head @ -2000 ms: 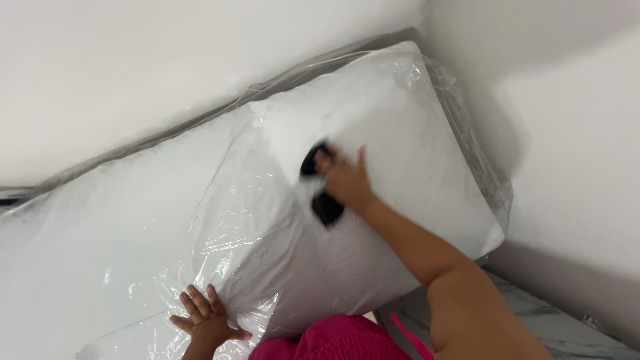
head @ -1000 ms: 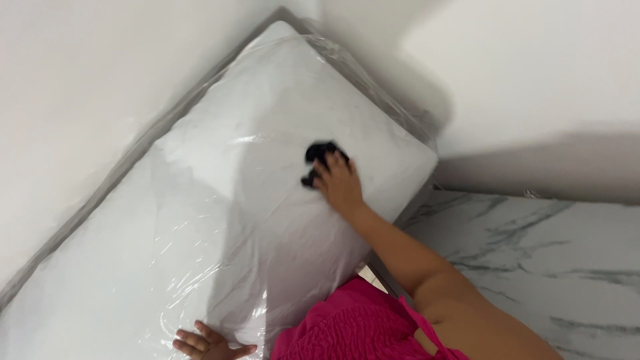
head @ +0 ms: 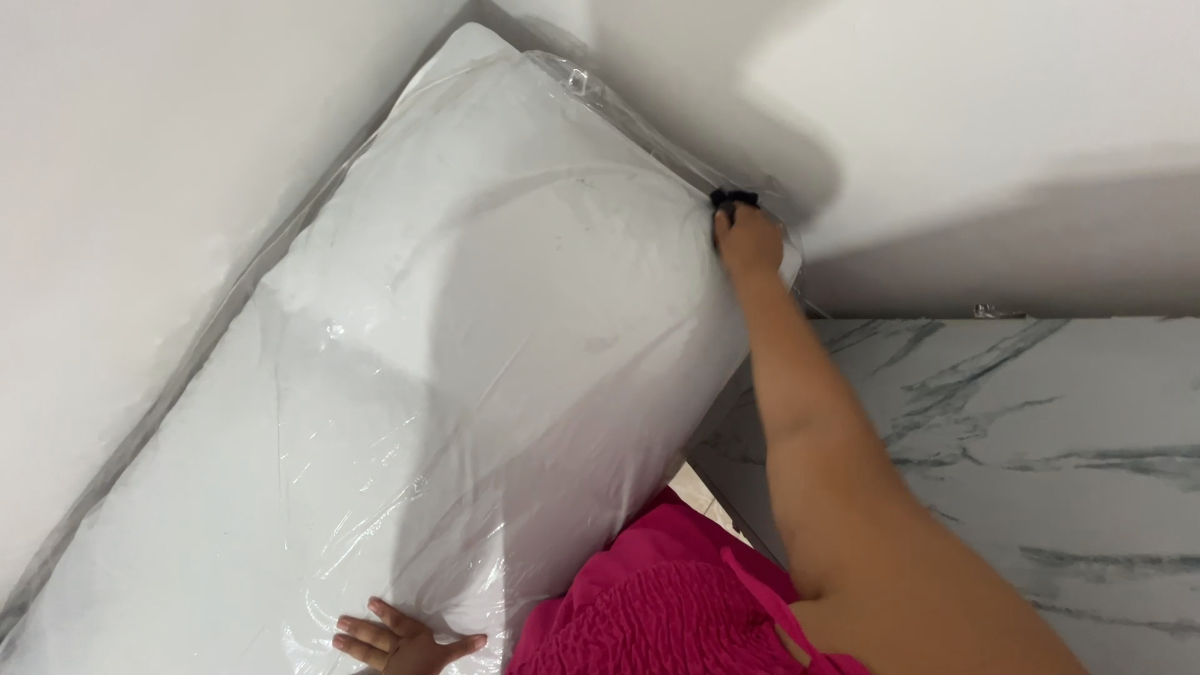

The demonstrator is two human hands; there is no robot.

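Note:
A long white padded piece, which looks like a mattress (head: pixel 562 281), lies under clear plastic film (head: pixel 412 487). My right hand (head: pixel 750 242) grips a black cloth (head: pixel 733 202) at the far right edge of the white piece, close to the wall; most of the cloth is hidden under the fingers. At the bottom, my left hand (head: pixel 403 642) rests flat on the plastic with its fingers spread and nothing in it.
White walls (head: pixel 984 103) meet in a corner behind the padded piece. To the right is a surface with a grey-veined marble pattern (head: pixel 1012 450). Loose film (head: pixel 600 98) bunches along the far edge. A strip of floor (head: pixel 703 492) shows beside the pink garment.
My right hand has moved with the black cloth from the middle of the white surface to its far right edge. My left hand stays spread on the plastic. The view has turned.

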